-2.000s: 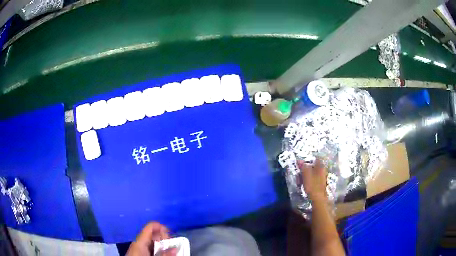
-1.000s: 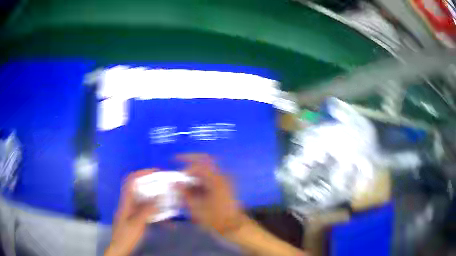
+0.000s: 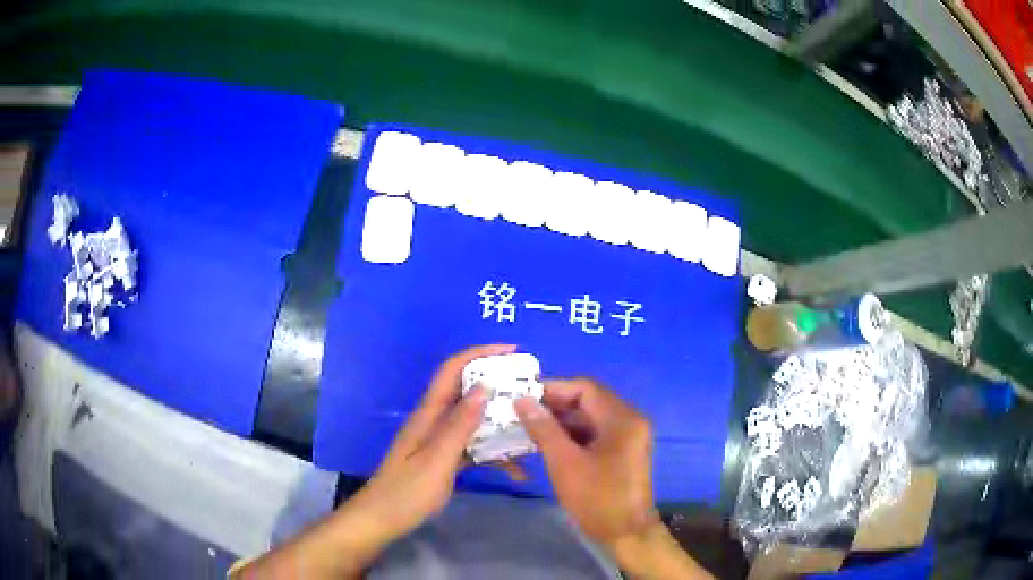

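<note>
A white housing (image 3: 504, 374) is held above the near part of the right blue mat (image 3: 385, 374). My left hand (image 3: 436, 431) grips it from the left side. My right hand (image 3: 595, 448) is on its right side, with the thumb pressing on the inner face. Small details inside the housing are hard to tell. A row of white housings (image 3: 527, 193) lies along the mat's far edge, with one more housing (image 3: 387, 230) below the row's left end.
The left blue mat (image 3: 193, 215) holds a loose pile of white parts (image 3: 100, 272). At right are a clear bag of small inserts (image 3: 838, 431), a yellowish bottle (image 3: 776, 326) and cardboard (image 3: 901, 512). A metal post (image 3: 906, 263) crosses the green conveyor (image 3: 544, 79).
My right hand has left the bag and joined my left hand at the housing over the mat. The view has turned, showing more of the left mat.
</note>
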